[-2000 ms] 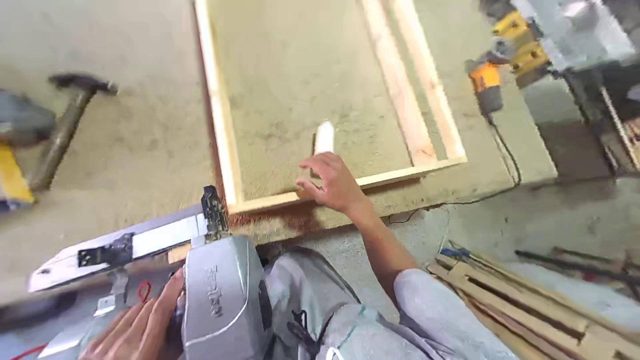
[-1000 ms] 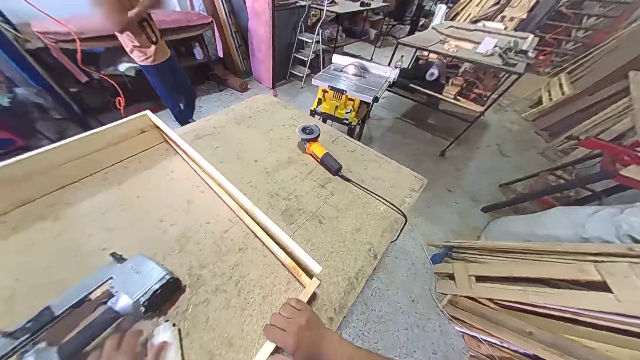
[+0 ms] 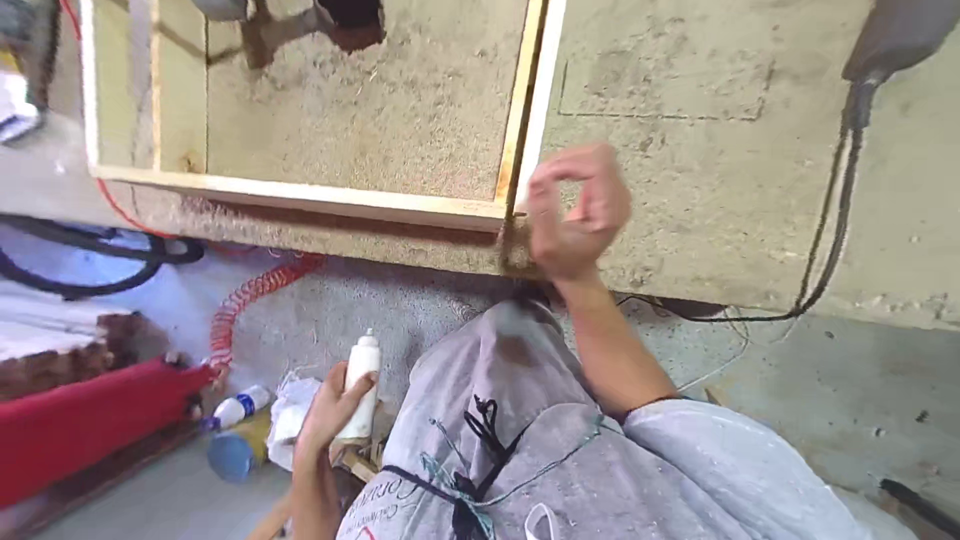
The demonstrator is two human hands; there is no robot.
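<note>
My left hand (image 3: pixel 330 411) is closed around a white plastic squeeze bottle (image 3: pixel 362 390), held upright in front of the workbench at the lower left. My right hand (image 3: pixel 579 206) is at the near right corner of a wooden frame (image 3: pixel 315 193), its thumb and fingers curled close together; blur hides whether a small thing is between them. A white-edged strip (image 3: pixel 541 97) runs along the outside of the frame's right side. The frame lies on the worn workbench top (image 3: pixel 675 187). Part of a dark tool (image 3: pixel 285 30) shows inside the frame at the top.
A dark power tool's handle (image 3: pixel 892 45) and its cord (image 3: pixel 838 217) lie on the bench at the right. A red coiled air hose (image 3: pixel 247 296) hangs below the bench edge. At the lower left are a red surface (image 3: pixel 97 427), a small bottle (image 3: pixel 244 405) and a blue-ended can (image 3: pixel 234 454).
The view has swung down from the workshop. My left hand, by the nail gun two seconds ago, now holds the white bottle, which stood or lay near the frame's near rail then.
</note>
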